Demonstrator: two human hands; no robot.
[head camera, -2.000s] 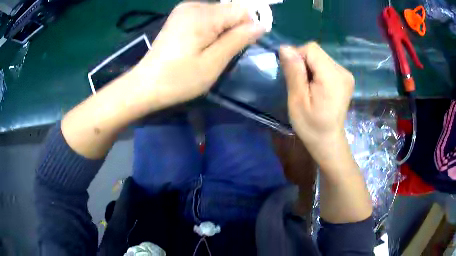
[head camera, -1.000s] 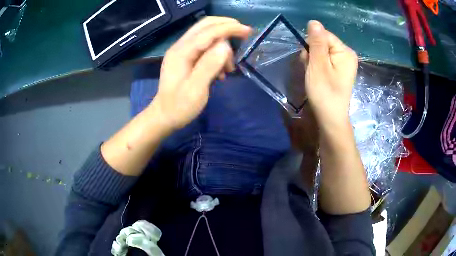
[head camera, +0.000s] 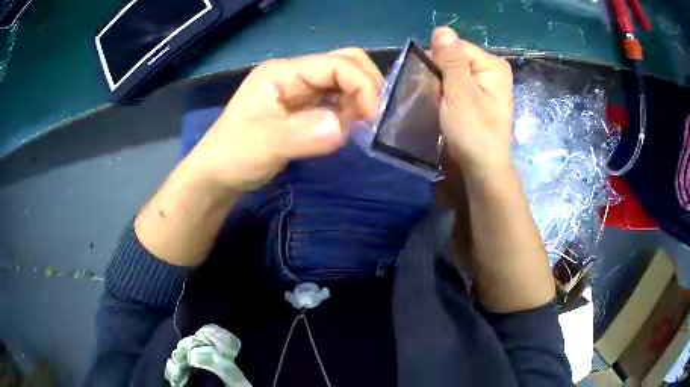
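Note:
My right hand (head camera: 477, 106) holds a clear screen cover (head camera: 412, 109) with a black border by its right edge, tilted above my lap. My left hand (head camera: 291, 121) is at the cover's left edge, blurred, with fingers curled. A faint clear film edge shows near my left fingertips at the cover's lower left corner; whether the fingers grip it is not clear. A black video speaker (head camera: 170, 57) with a white-framed dark display (head camera: 147, 34) lies on the bench at the upper left.
The dark green bench (head camera: 340, 26) runs across the top. A red tool (head camera: 626, 26) with an orange end and clear hose (head camera: 641, 132) is at the upper right. A heap of crinkled clear film (head camera: 564, 159) lies right of my lap. Cardboard boxes (head camera: 639, 310) stand at lower right.
The cover has turned more upright and moved slightly left with my right hand. My left hand has shifted lower. The speaker, now nearer the upper left, was partly behind my left arm two seconds ago.

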